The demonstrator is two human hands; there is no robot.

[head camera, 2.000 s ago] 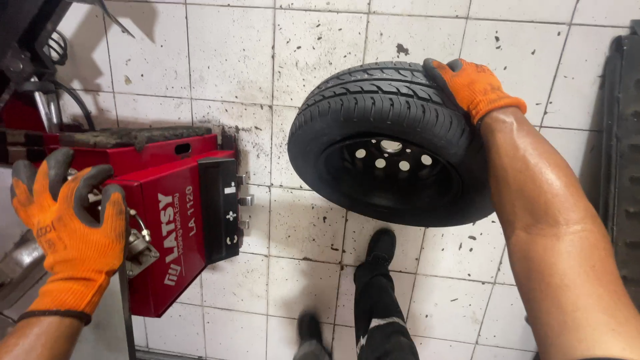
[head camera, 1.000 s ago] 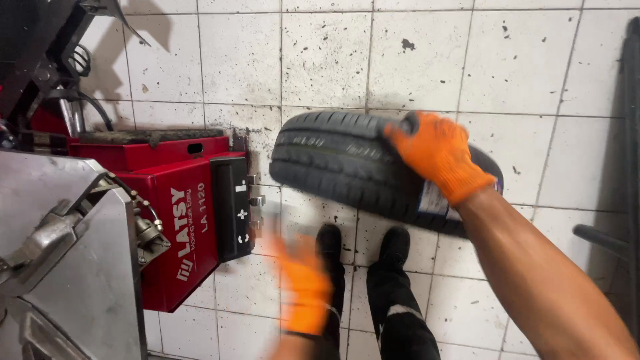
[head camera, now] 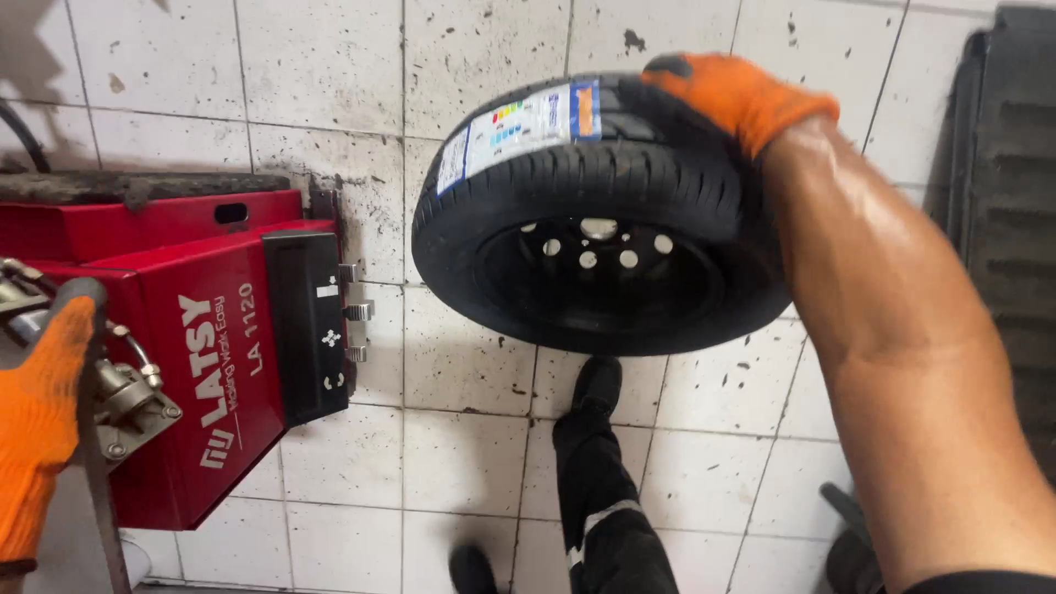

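Observation:
A black car tire on a steel rim [head camera: 602,247] is tilted above the tiled floor, with a paper label [head camera: 520,128] across its tread. My right hand [head camera: 742,99], in an orange and black glove, rests on the upper right of the tread, its fingertips partly hidden behind the tire. My left hand [head camera: 45,412], in a matching glove, lies at the left edge on the metal part of a red tire changer [head camera: 206,346]. Its fingers are only partly visible, so its grip is unclear.
Pedals [head camera: 359,312] stick out from the black front of the machine. My legs and dark shoes [head camera: 598,384] stand below the tire. A black ribbed object [head camera: 1011,231] lines the right edge, and a dark object [head camera: 854,561] lies at the lower right.
The tire has turned, so its label and the rim's holes now show. My left hand has moved left from near my legs to the machine. My right hand remains on the tread.

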